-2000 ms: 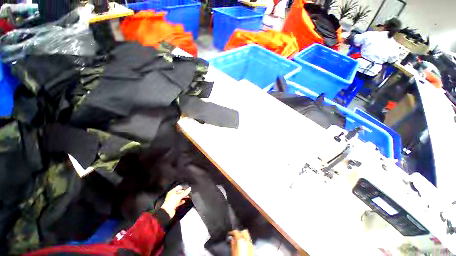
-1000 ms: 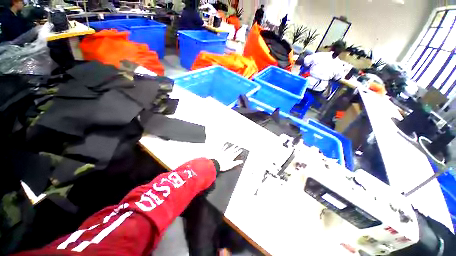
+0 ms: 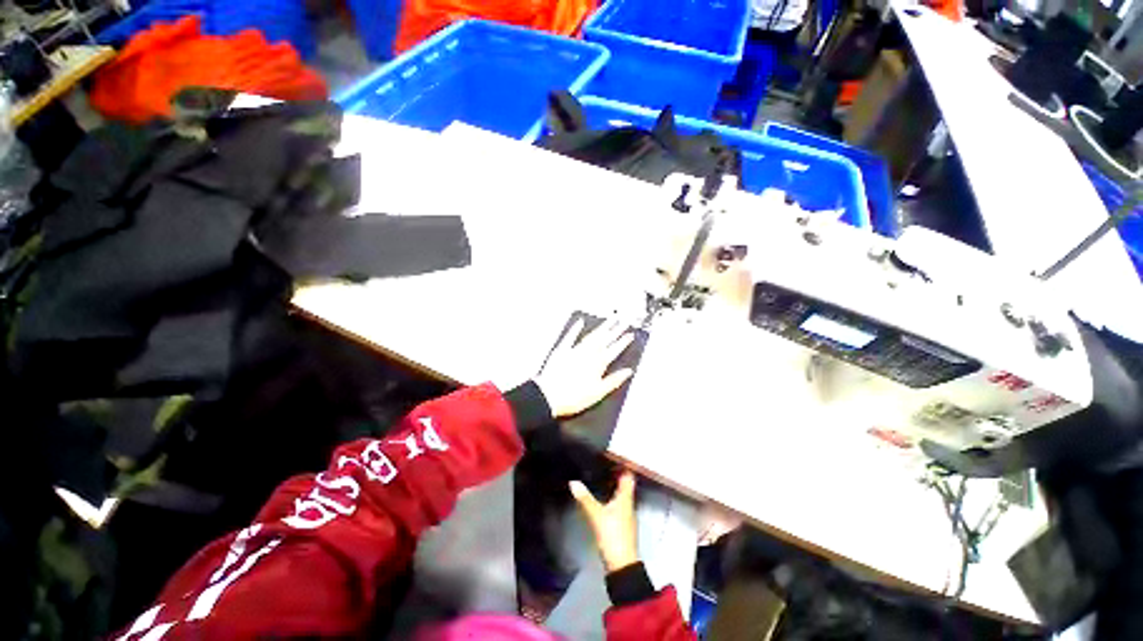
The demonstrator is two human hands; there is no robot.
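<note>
A black fabric panel (image 3: 599, 416) lies on the white table beside the needle area of the sewing machine (image 3: 921, 326) and hangs over the table's front edge. My left hand (image 3: 587, 367) lies flat on this panel with fingers spread, just left of the presser foot (image 3: 671, 304). My right hand (image 3: 609, 511) is below the table edge, thumb and fingers apart, with nothing seen in it. The machine's dark control panel (image 3: 865, 334) has a lit screen. Whether the panel's tip is under the foot is too blurred to tell.
A heap of black and camouflage pieces (image 3: 138, 251) lies at the left. A spare black strip (image 3: 401, 244) extends from it onto the table. Blue crates (image 3: 483, 82) and orange fabric (image 3: 201, 69) are behind. Dark cloth (image 3: 639, 148) lies behind the machine. Loose threads (image 3: 965, 513) lie at the table's right.
The black panel has come up from my lap onto the table, under my left hand, now nearer the needle. My right hand has come into fuller view, opened. The view has tilted down.
</note>
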